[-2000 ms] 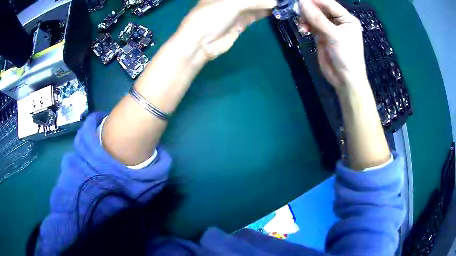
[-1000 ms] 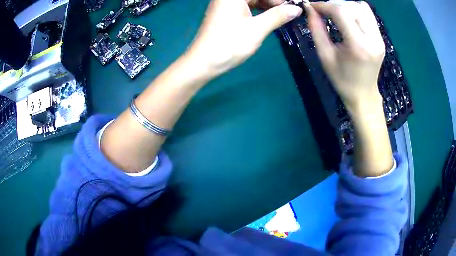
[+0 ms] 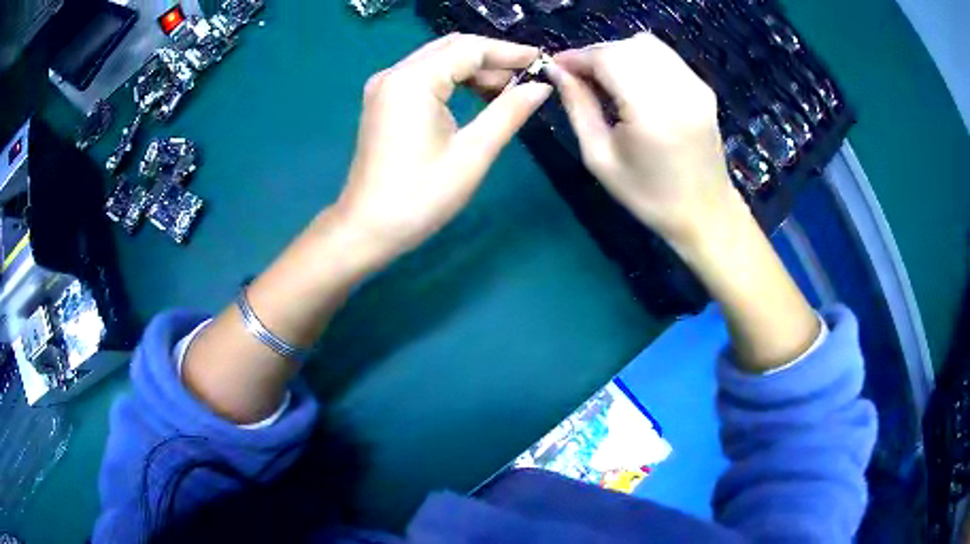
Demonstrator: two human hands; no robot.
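My left hand (image 3: pixel 425 149) and my right hand (image 3: pixel 649 133) meet at the upper middle, over the near-left edge of the black component tray (image 3: pixel 628 255). Their fingertips pinch a small part (image 3: pixel 532 70) with a pale, shiny bit between them. It is mostly hidden by the fingers, so I cannot tell its full shape. The black tray holds rows of shiny small units and lies at the upper right, partly under my right hand.
Loose module assemblies (image 3: pixel 170 202) lie on the green mat (image 3: pixel 425 372) at the left. A white-and-silver box (image 3: pixel 64 329) stands at the left edge. A dark phone-like slab (image 3: pixel 94 43) is at the upper left. Spare black trays (image 3: pixel 950 425) are at the right edge.
The view has shifted, so the tray and loose modules appear further left. Both hands show lower and more fully in the picture, fingertips still together on the small part.
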